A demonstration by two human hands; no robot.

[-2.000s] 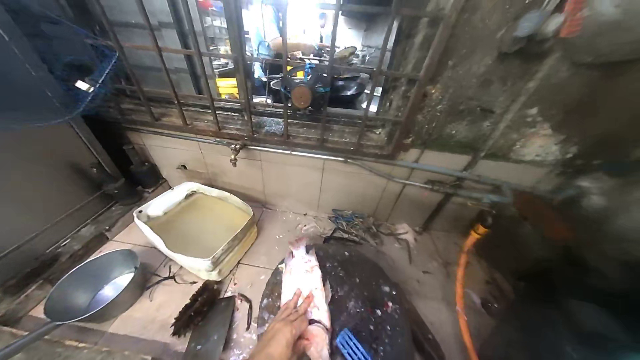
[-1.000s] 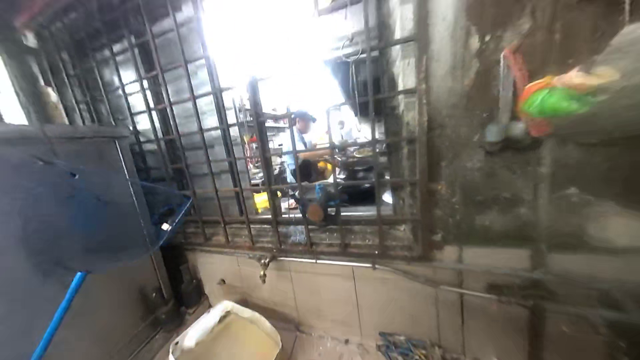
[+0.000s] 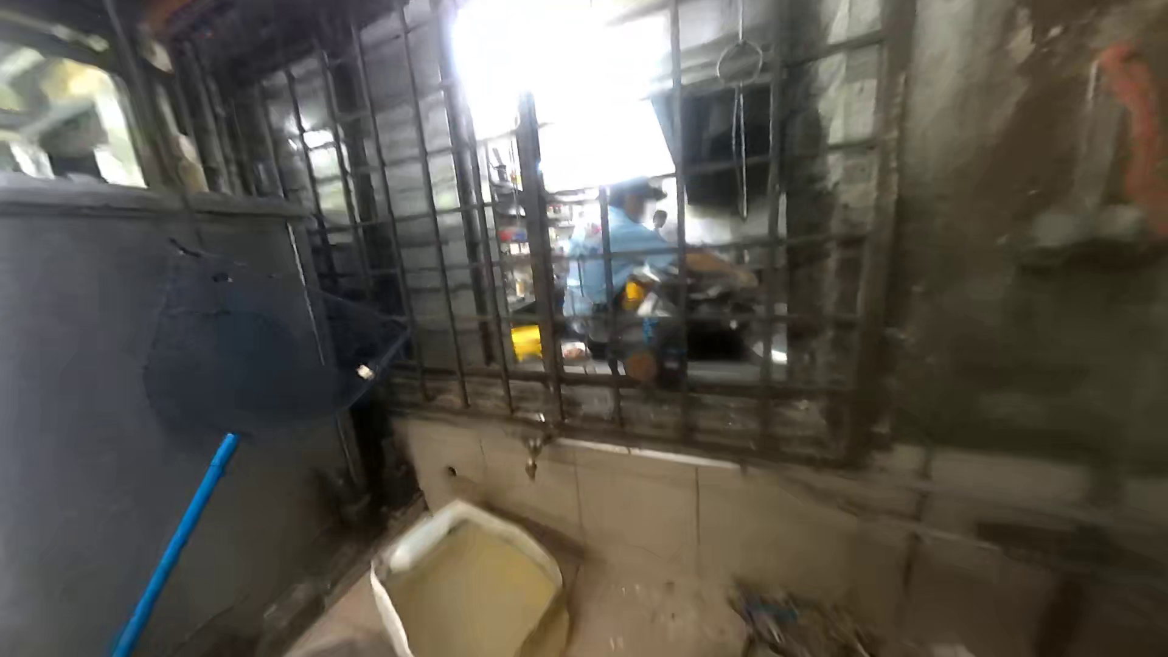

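Neither of my hands shows in the head view at this moment. A cut-open white plastic container (image 3: 470, 584) holding murky yellowish water stands on the floor at the bottom, below a small metal tap (image 3: 533, 456) on the tiled wall. To the right of it, a blurred heap of debris (image 3: 803, 625) lies against the foot of the wall. The fish and the dark round block are out of view.
A metal window grille (image 3: 547, 274) spans the wall; behind it a person in a blue shirt (image 3: 625, 246) stands among kitchen things. At left, a dark net with a blue handle (image 3: 178, 547) hangs against a grey panel (image 3: 73, 365). A reddish object (image 3: 1136, 137) hangs at upper right.
The view has swung up toward the window. Two seconds ago a hand rested on a fish on a dark round block; both are now out of frame.
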